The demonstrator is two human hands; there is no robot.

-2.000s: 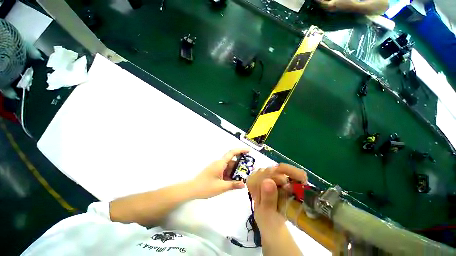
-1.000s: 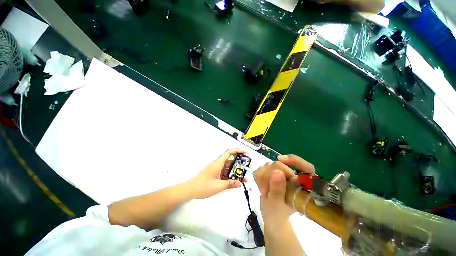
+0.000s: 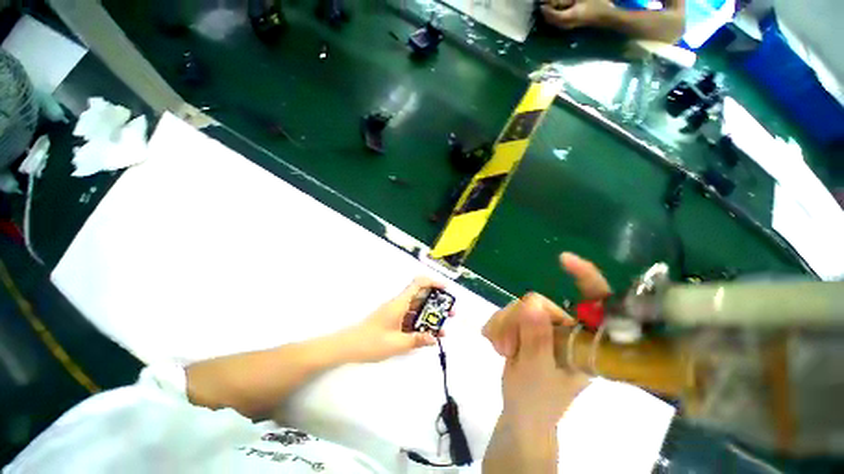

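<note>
My left hand [image 3: 400, 319] holds a small open power adapter board [image 3: 432, 311], black with white and yellow parts, facing up over the white sheet [image 3: 231, 250]. Its thin black output cord [image 3: 452, 430] hangs down to a bundle on the sheet. My right hand [image 3: 537, 343] grips the large glue gun [image 3: 648, 363] by its amber-brown section, to the right of the board and apart from it. One finger is raised near the red trigger part [image 3: 590, 313]. The gun's rear is blurred and cut off by the right edge.
The green surface [image 3: 574, 204] beyond the sheet carries scattered black adapters [image 3: 375, 130] and a yellow-black divider bar [image 3: 495, 176]. Crumpled tissue [image 3: 109, 137] and a fan [image 3: 14, 106] are at left. Another person's hand [image 3: 578, 13] is at the top.
The glue gun and my right hand have moved right, away from the board, and the gun has swung more level. My left hand still holds the board. Adapters on the green surface have shifted.
</note>
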